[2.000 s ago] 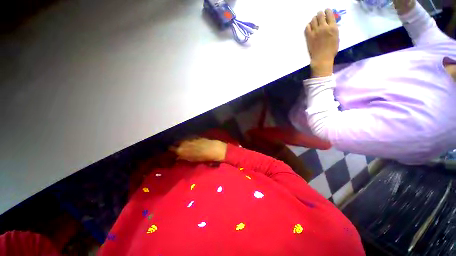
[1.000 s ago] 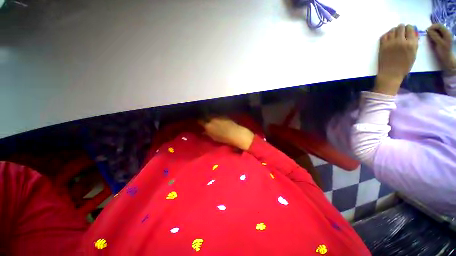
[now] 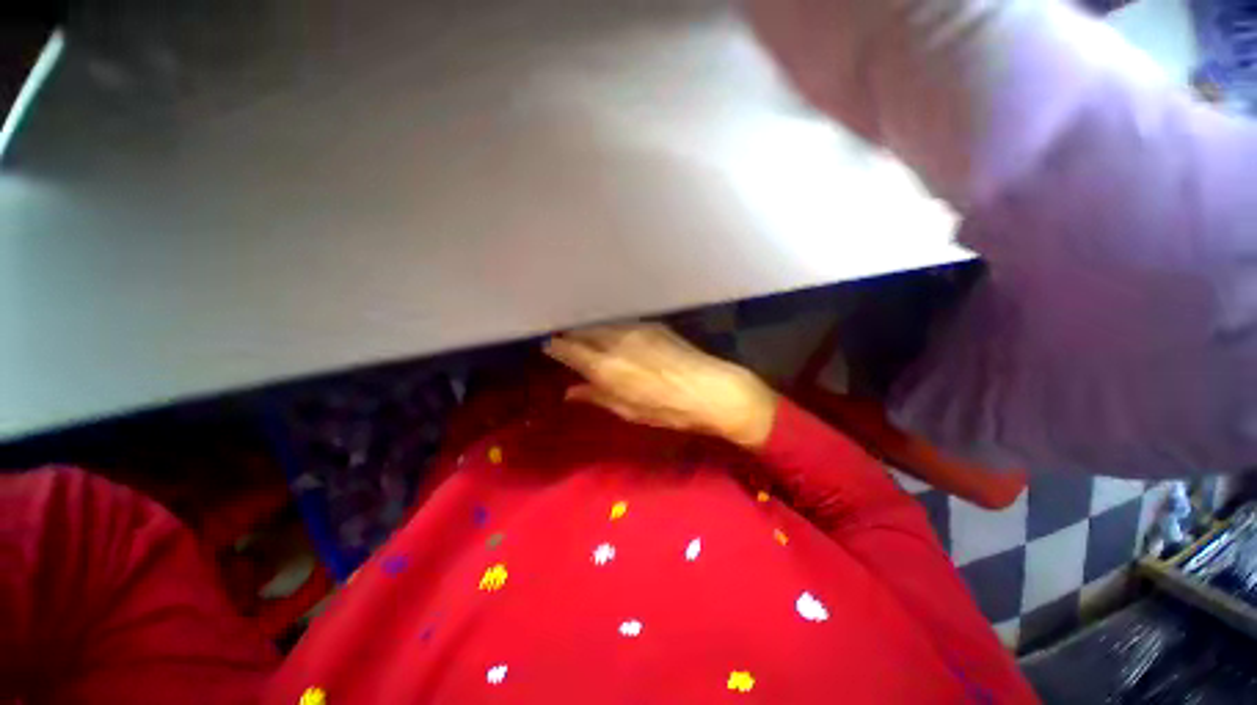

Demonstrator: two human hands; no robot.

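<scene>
My right hand (image 3: 669, 383) is just below the near edge of the white table (image 3: 414, 207), over my red top. Its fingers point left, a little apart, and no object shows in it. My left hand is not in view; only a red sleeve shows at the lower left. A blue-rimmed crate (image 3: 314, 512) stands below the table on the left, with dark purple-grey packs (image 3: 370, 448) in it, blurred.
A co-worker in lilac (image 3: 1103, 276) leans over the table's right part and hides it. A purple heap (image 3: 1230, 48) shows at the far upper right. Below right are a red stool (image 3: 965, 468), checked floor (image 3: 1041, 530) and dark film-wrapped goods (image 3: 1144, 647).
The co-worker has leaned in over the table, and the cable pack seen earlier no longer shows. My right hand has moved slightly right, its fingers more spread. The view has shifted.
</scene>
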